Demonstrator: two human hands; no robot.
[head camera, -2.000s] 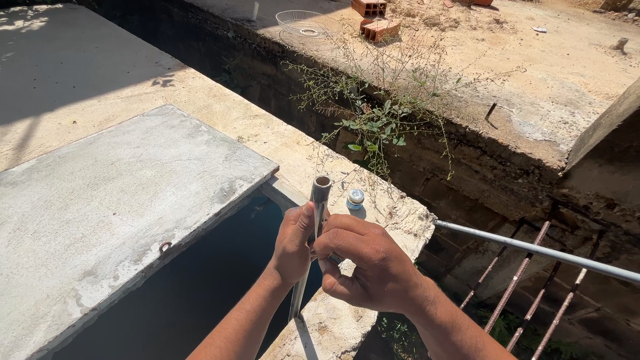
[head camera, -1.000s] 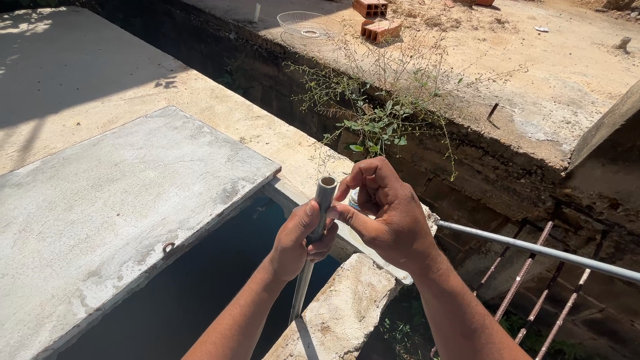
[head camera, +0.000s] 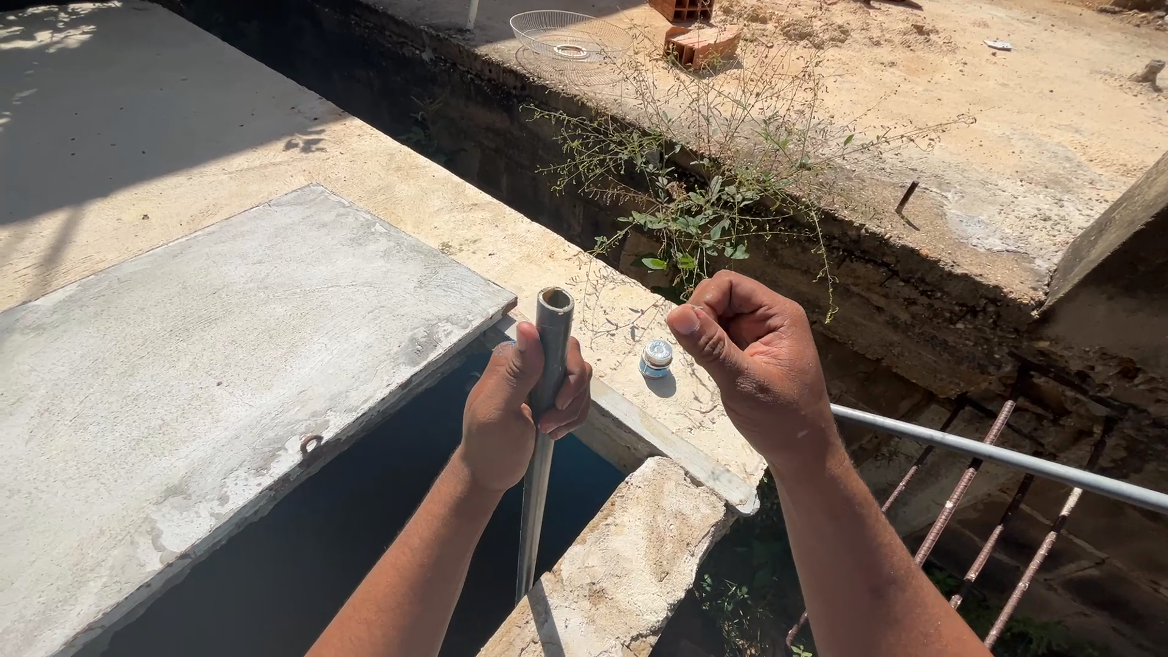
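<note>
My left hand (head camera: 525, 401) grips a grey plastic pipe (head camera: 539, 484) just below its open upper end. The pipe stands nearly upright, its lower part going down into the dark opening beside a concrete slab. To the right of the pipe, my right hand (head camera: 753, 351) is raised apart from it, thumb and curled fingers close together; whether something small is between the fingertips cannot be told. Between the two hands, a small pot with a white top and blue side (head camera: 656, 359) sits on the concrete edge.
A grey concrete slab (head camera: 228, 338) with a rusty loop (head camera: 311, 443) borders the dark opening. A rough concrete beam (head camera: 620, 566) crosses nearby. On the right lie a long grey pipe (head camera: 995, 453) and rusty rebar (head camera: 967, 484) over a trench. A weedy plant (head camera: 703, 219) overhangs it.
My right hand was at the pipe's upper part two seconds ago and has moved up and right, off it. The small pot, largely hidden a second ago, is in plain view. My left hand still holds the pipe.
</note>
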